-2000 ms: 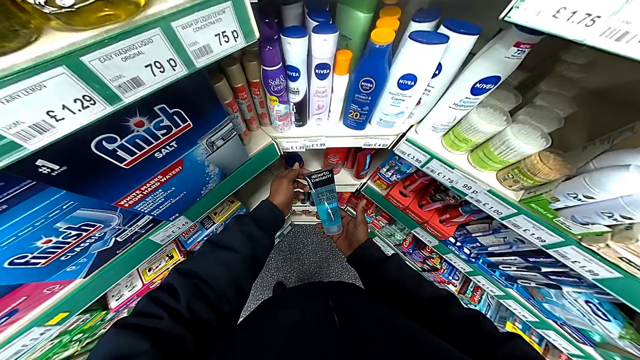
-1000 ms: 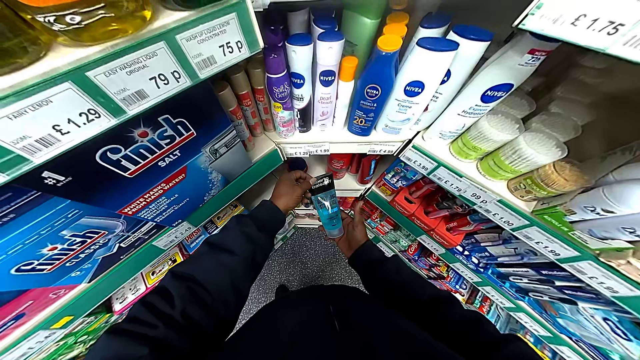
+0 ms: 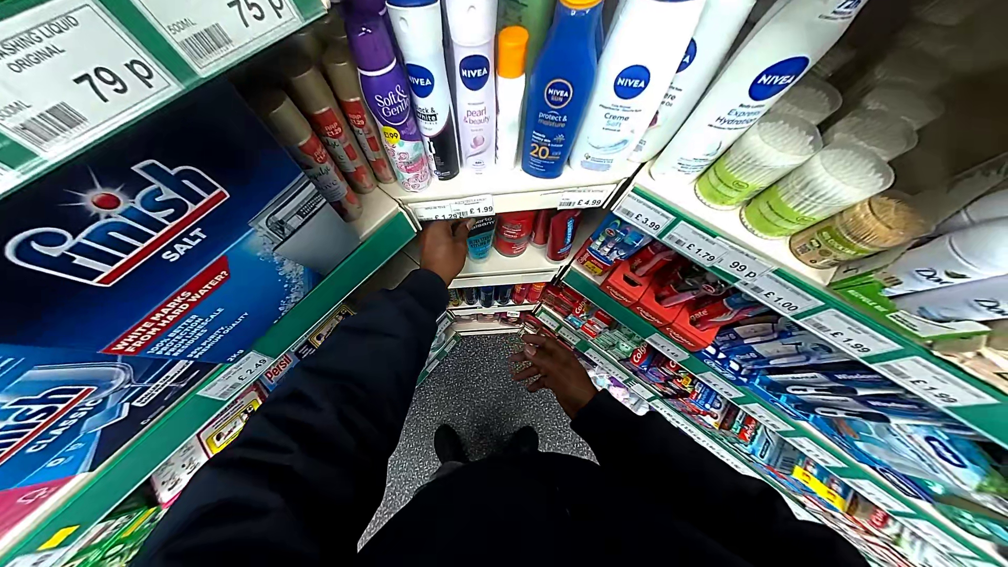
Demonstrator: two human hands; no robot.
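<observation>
My left hand [image 3: 445, 250] reaches into the corner shelf below the deodorants, its fingertips at the top of a blue tube with a dark top [image 3: 479, 238]. The tube stands upright on that shelf, left of a red container [image 3: 513, 234]; whether the fingers still grip it is hard to tell. My right hand [image 3: 554, 370] hangs above the floor with its fingers apart and holds nothing.
Nivea bottles [image 3: 632, 87] and spray cans line the shelf above. Boxes of Finish salt [image 3: 118, 220] fill the left shelf. On the right are cotton bud tubs [image 3: 760, 150] and, lower, red boxes of toothbrushes [image 3: 681, 295]. Speckled floor [image 3: 480, 394] lies below.
Both hands were at the blue tube in front of me. The tube is now on the corner shelf with my left hand at it, and my right hand has come away from it.
</observation>
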